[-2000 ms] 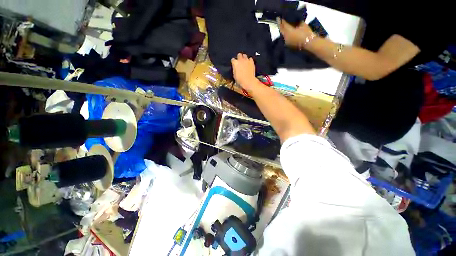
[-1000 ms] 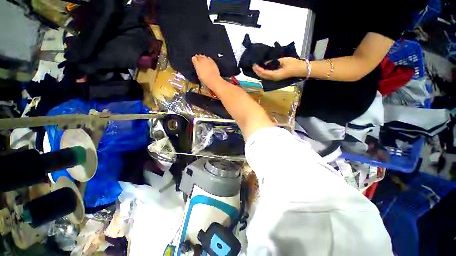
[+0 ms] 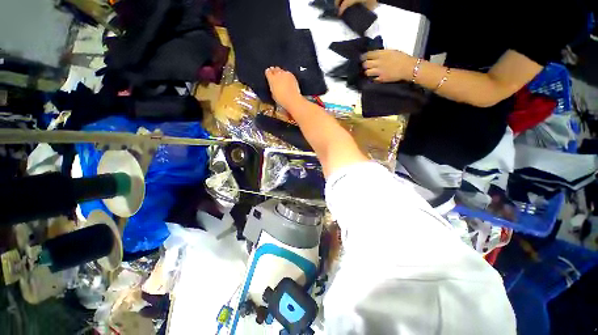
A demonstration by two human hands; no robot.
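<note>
A large black cut panel (image 3: pixel 259 42) lies over the left part of a white work surface (image 3: pixel 321 33). My right hand (image 3: pixel 283 88) rests on its lower part, fingers pointing up and left, and grips nothing that I can see. A small white mark shows on the panel right of the hand. My left hand is not in view. Smaller black pieces (image 3: pixel 393 98) lie to the right, under and beside another person's hand (image 3: pixel 387 65). That person's other hand (image 3: pixel 354 5) is cut off by the top edge, at another black piece.
Below my forearm is a white sewing machine (image 3: pixel 282 258) with a blue stripe. Thread cones (image 3: pixel 79 247) and a pale bar (image 3: pixel 98 137) are at left, by blue plastic (image 3: pixel 170 170). A blue crate (image 3: pixel 541 219) with fabric is at right. A person in black (image 3: pixel 472 39) is at upper right.
My right hand stays on the large panel. The other person's hand has shifted from holding bunched black pieces to lying over them, and their second hand now shows at the top.
</note>
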